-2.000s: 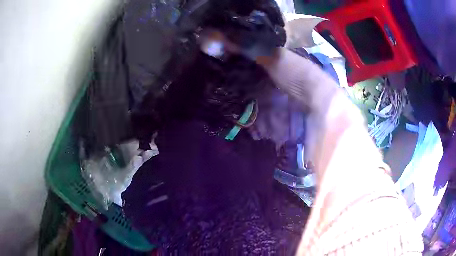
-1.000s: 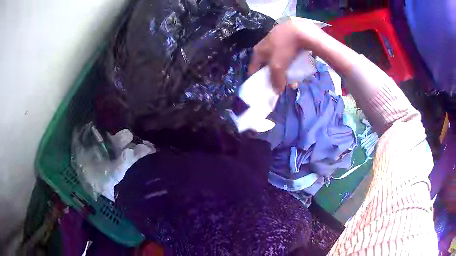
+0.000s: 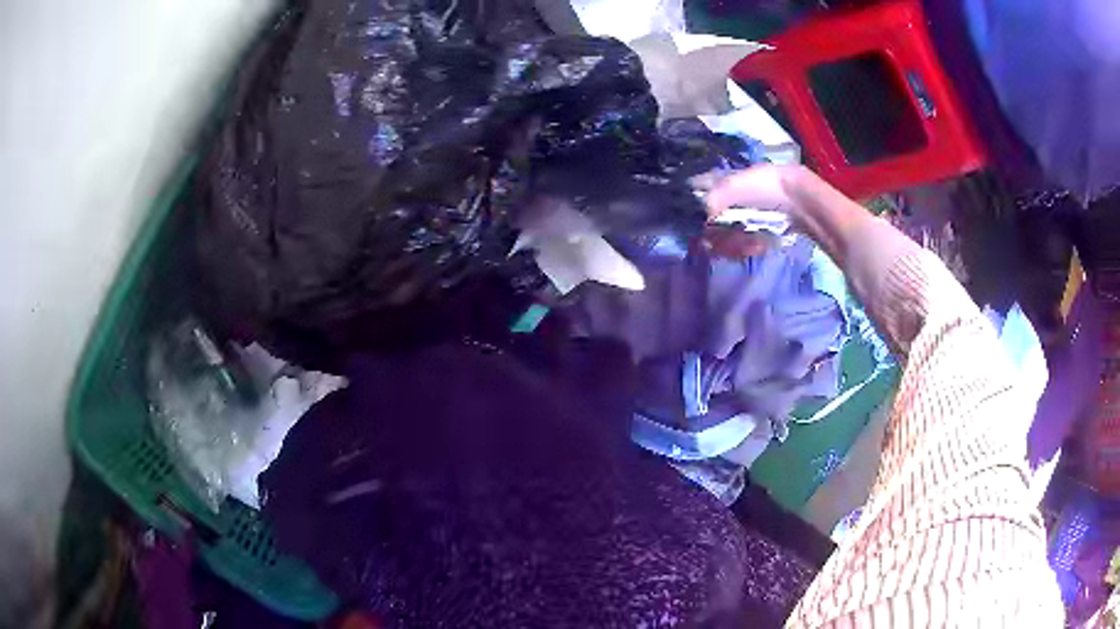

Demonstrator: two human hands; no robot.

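Note:
My right hand [image 3: 752, 194] reaches in from the right, small and partly blurred, at the right edge of the glossy black plastic bag [image 3: 356, 135]. Pale material shows just under its fingers; whether they grip it or the bag, I cannot tell. Blue-grey cloth pieces [image 3: 762, 307] lie crumpled below the hand. A white scrap [image 3: 580, 252] lies against the bag's lower right side. A small green strip [image 3: 529, 320] is below it. My left hand is not in view.
A green basket [image 3: 129, 449] stands at left beside a pale wall, with clear plastic and white scraps [image 3: 252, 406] in it. Dark purple textured fabric [image 3: 516, 492] fills the lower middle. A red plastic stool [image 3: 860, 105] is at upper right.
My right hand has moved right, away from the white piece it was on a second ago. That piece now lies free by the bag. The bag spreads further right.

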